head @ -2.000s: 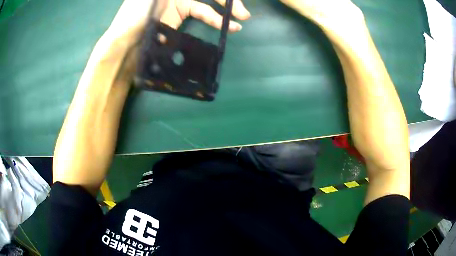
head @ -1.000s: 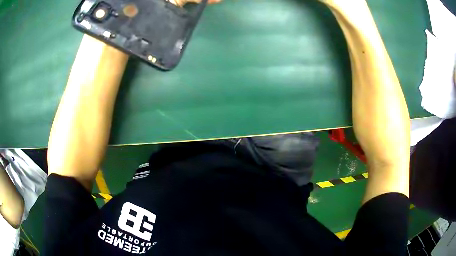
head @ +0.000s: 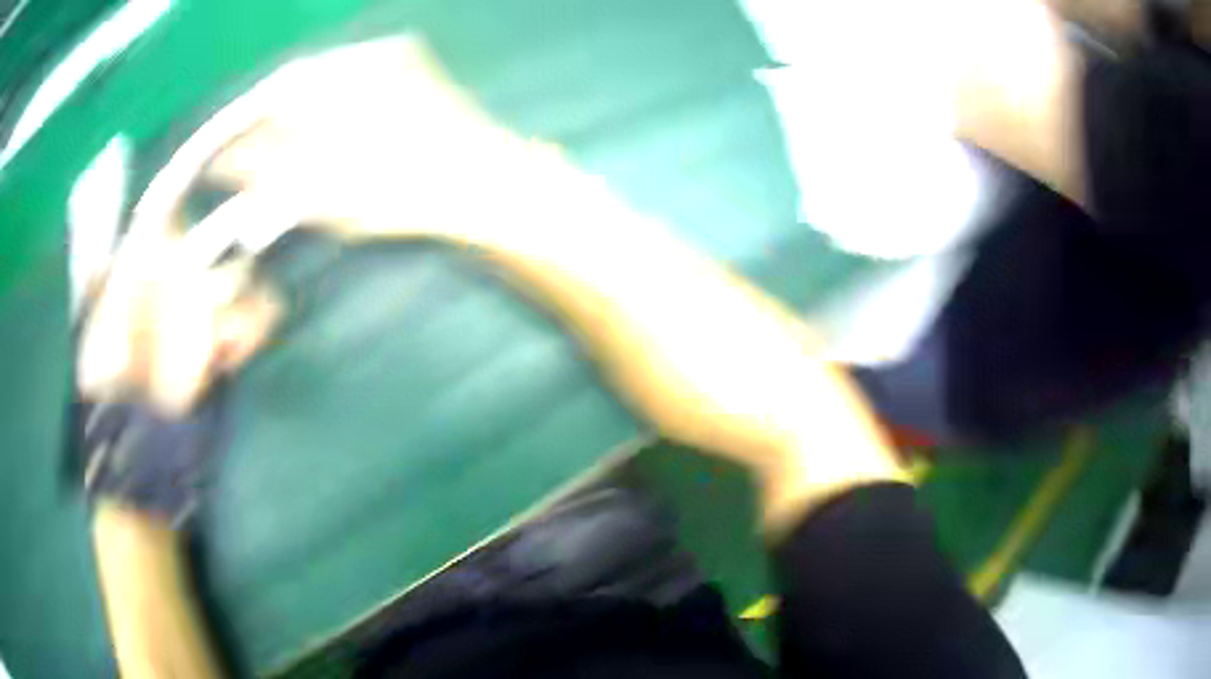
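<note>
The picture is strongly blurred and overexposed. My left hand [head: 166,338] is at the left side, its forearm rising from the bottom edge. It holds the dark phone middle frame [head: 146,458], whose solid panel shows over my wrist. My right hand [head: 286,153] reaches in from the right, with its fingers close to my left hand. Whether it touches the frame or holds a small tool cannot be told. The finger outlines are washed out.
The green table [head: 399,358] lies below my arms, its near edge running diagonally. White sheets [head: 863,146] lie at the upper right beside a person's dark sleeve [head: 1142,133]. Green floor with yellow lines shows at the lower right.
The view has swung round, so the table edge is now steeply tilted and the neighbour shows more. Both hands are now in view at the left, close together; the middle frame appears lower left.
</note>
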